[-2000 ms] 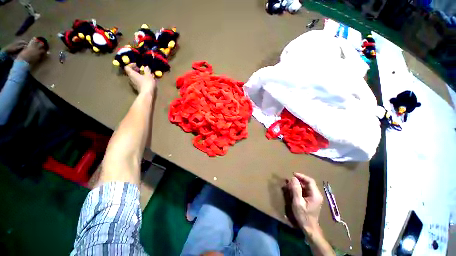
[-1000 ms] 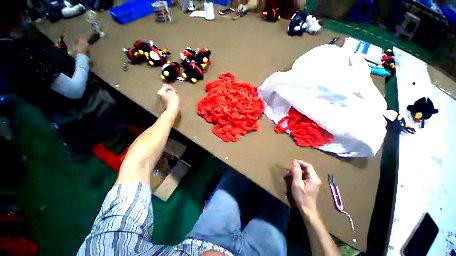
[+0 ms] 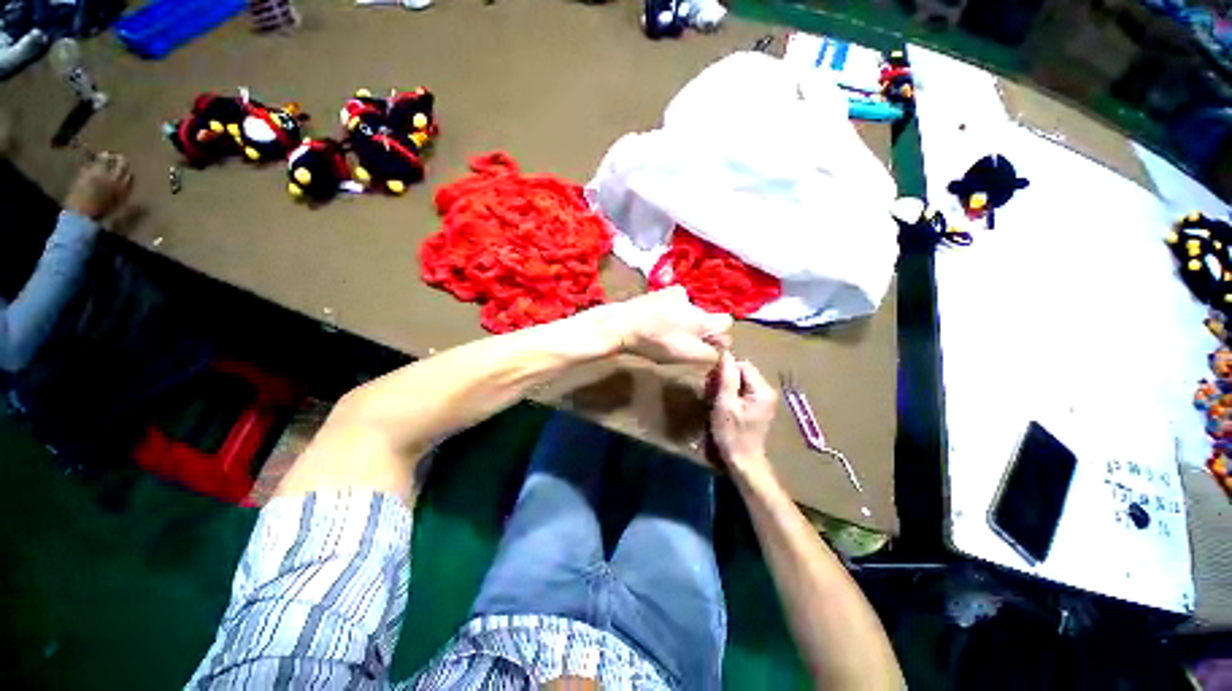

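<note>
My left hand (image 3: 672, 328) and my right hand (image 3: 743, 409) meet at the fingertips near the table's front edge. The fingers of both are curled; whether something small is between them cannot be told. A loose pile of red scarves (image 3: 518, 246) lies left of them, and a smaller batch of red scarves (image 3: 716, 277) spills from the mouth of the white bag (image 3: 757, 162), just behind my left hand. Penguins with red at the neck (image 3: 385, 155) stand grouped on the left of the brown table (image 3: 541, 88).
Pink snips (image 3: 807, 419) with a cord lie right of my hands. On the white table (image 3: 986, 338) are a smartphone (image 3: 1035, 491), a penguin (image 3: 988, 186) and a penguin heap (image 3: 1202, 257). Another person's hand (image 3: 101, 185) is at far left. A red stool (image 3: 216, 439) stands under the table.
My left hand was at the penguin group, let go, and has come right to meet my right hand. The camera view has shifted, bringing more of the white table in.
</note>
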